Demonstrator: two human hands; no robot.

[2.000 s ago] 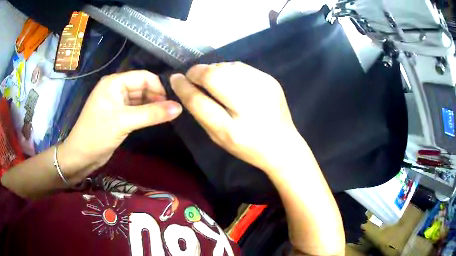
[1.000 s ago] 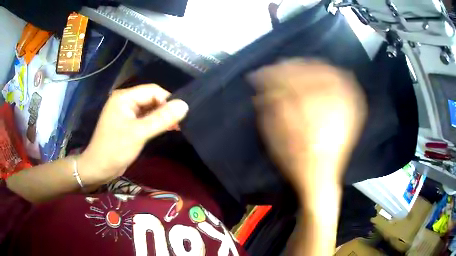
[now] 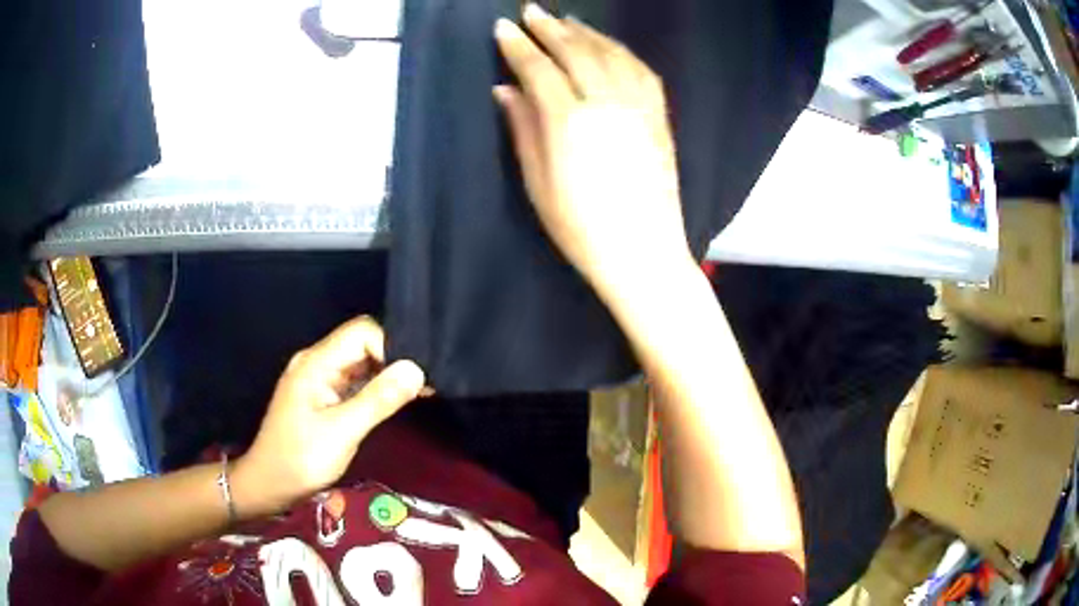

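A black cut panel [image 3: 509, 308] lies over the white sewing table [image 3: 272, 107] and hangs down past its front edge. My left hand [image 3: 343, 397] pinches the panel's lower left corner between thumb and fingers, below the table edge. My right hand [image 3: 603, 148] lies on the panel over the table, palm down, fingers stretched toward the top of the picture and slightly apart. The needle area is not in view.
A tape ruler [image 3: 237, 219] runs along the table's front edge. Other black cloth [image 3: 77, 107] lies at left. A lit phone [image 3: 86, 314] is below it. Red-handled tools [image 3: 947, 65] are at upper right, cardboard boxes [image 3: 982, 456] at right, and a black fabric bundle [image 3: 816, 414] beside the table.
The view has turned and moved. My right hand has gone from the pinched edge to farther up the panel. My left hand keeps its pinch, and the panel now hangs straight down over the table edge.
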